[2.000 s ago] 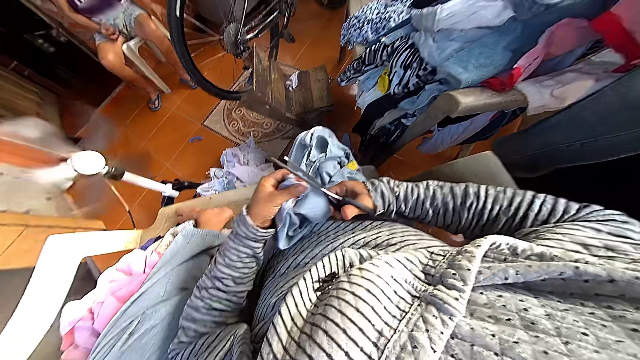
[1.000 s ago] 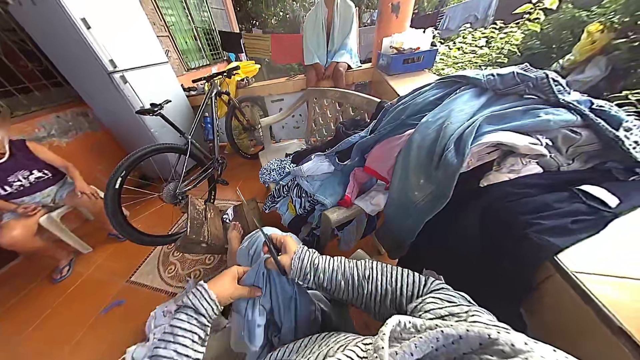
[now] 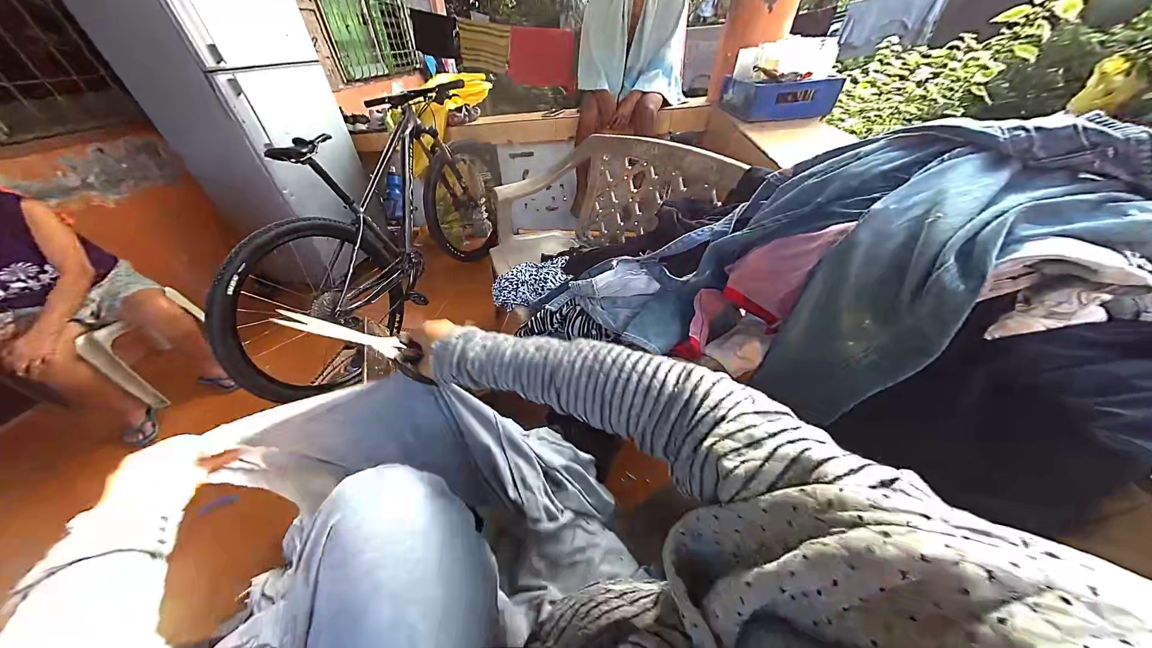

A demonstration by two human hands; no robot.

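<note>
Stretched across my lap is a light blue denim garment (image 3: 360, 432). My right hand (image 3: 427, 342) grips a pair of scissors (image 3: 337, 331) by the handles, and the upper edge of the denim runs up to that same hand. The scissor blades point left, slightly apart, over the cloth's edge. At the denim's left end, my left hand (image 3: 220, 459) holds the fabric; strong glare washes out much of the hand and its sleeve. Striped grey sleeves cover my arms.
Jeans and other clothes (image 3: 900, 270) are heaped at right, partly over a plastic chair (image 3: 648, 180). A bicycle (image 3: 360, 243) stands ahead beside a refrigerator (image 3: 270, 117). One person sits at left, another on a ledge behind. A blue crate (image 3: 781, 97) rests on the ledge.
My hands were close together on the bunched denim; now they are far apart with the cloth spread between them. The view has tilted up from the floor.
</note>
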